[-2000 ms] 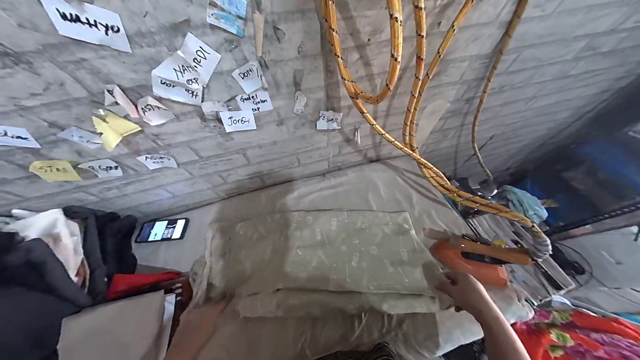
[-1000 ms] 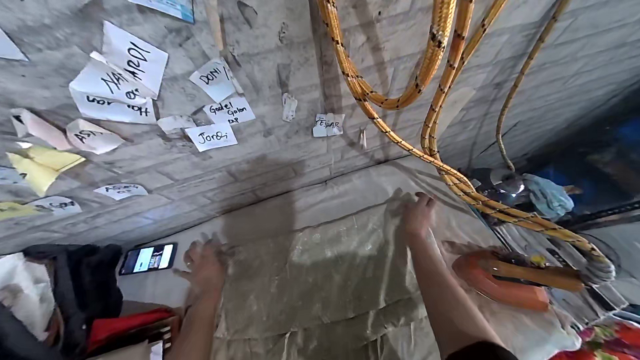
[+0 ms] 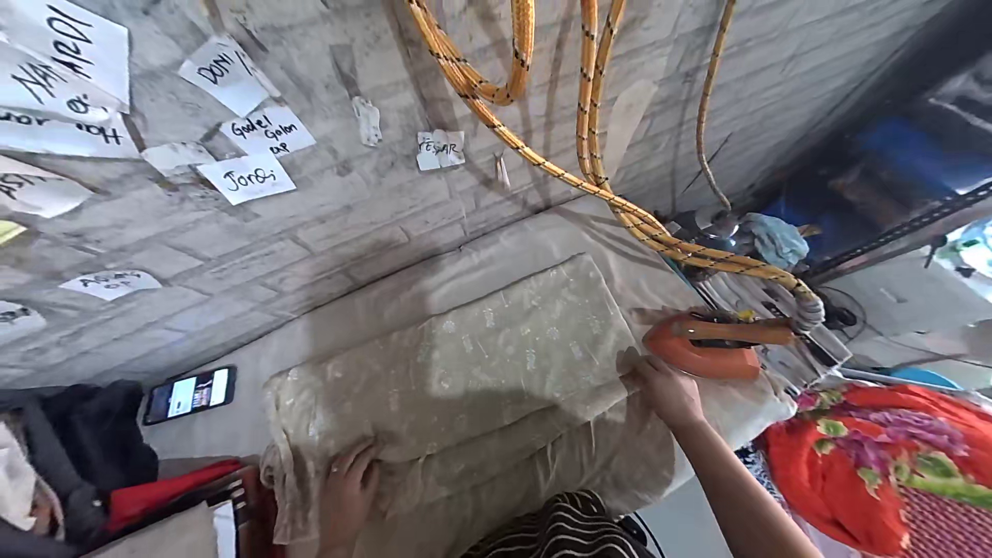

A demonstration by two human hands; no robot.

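A light olive patterned cloth (image 3: pixel 496 349), folded lengthwise, lies on a padded, cloth-covered surface (image 3: pixel 372 310). My right hand (image 3: pixel 663 387) is at the cloth's right end, its fingers bent on the edge; whether they pinch it is hard to tell. On the lower left part of the cloth rests my left hand (image 3: pixel 353 477), its fingers slightly curled, and it is unclear if it grips a fold. An orange iron (image 3: pixel 701 349) with a wooden handle lies just beyond my right hand, its cord wrapped in yellow rope.
Yellow rope-like cords (image 3: pixel 542 159) hang before the brick-patterned wall. A phone (image 3: pixel 190 394) with a lit screen lies at left, near dark garments (image 3: pixel 85 442) and a red cloth (image 3: pixel 170 492). At right sits a red floral cloth (image 3: pixel 845 457). Handwritten paper slips are on the wall.
Both hands have come back toward my body from the far part of the cloth. The cloth's far edge now shows as a straight fold, and it lies narrower than a second ago.
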